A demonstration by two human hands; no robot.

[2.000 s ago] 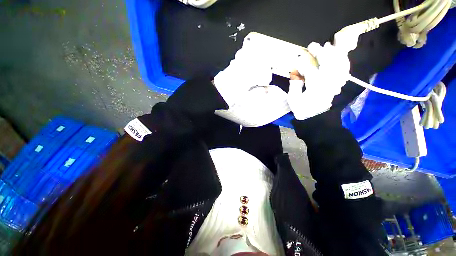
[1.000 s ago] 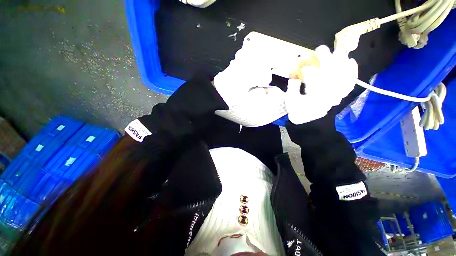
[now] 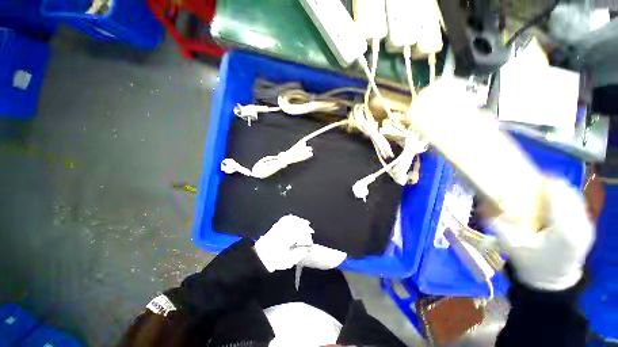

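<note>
My left hand [image 3: 284, 244], in a white glove, is at the near edge of a blue tote and holds a thin white sheet [image 3: 321, 257]. My right hand [image 3: 547, 240], also gloved and blurred, is at the right and grips a long white power strip [image 3: 481, 152] by its near end. The strip is blurred and slants up and left over the totes. The tote [image 3: 207, 183] has a black liner [image 3: 318, 217] with bundled cords [image 3: 281, 162] and plugs [image 3: 234, 166] on it.
Several white power strips [image 3: 339, 30] lie at the top by a green bench [image 3: 254, 27]. A second blue tote [image 3: 427, 264] on the right holds another strip [image 3: 469, 254]. A red stool frame [image 3: 186, 30], a brown woven seat [image 3: 450, 317] and more blue totes [image 3: 20, 81] stand around.
The view has shifted to show more of the tote and bench. My hands, together at the strip before, are now apart. My right hand has moved right with a strip; my left still holds the sheet.
</note>
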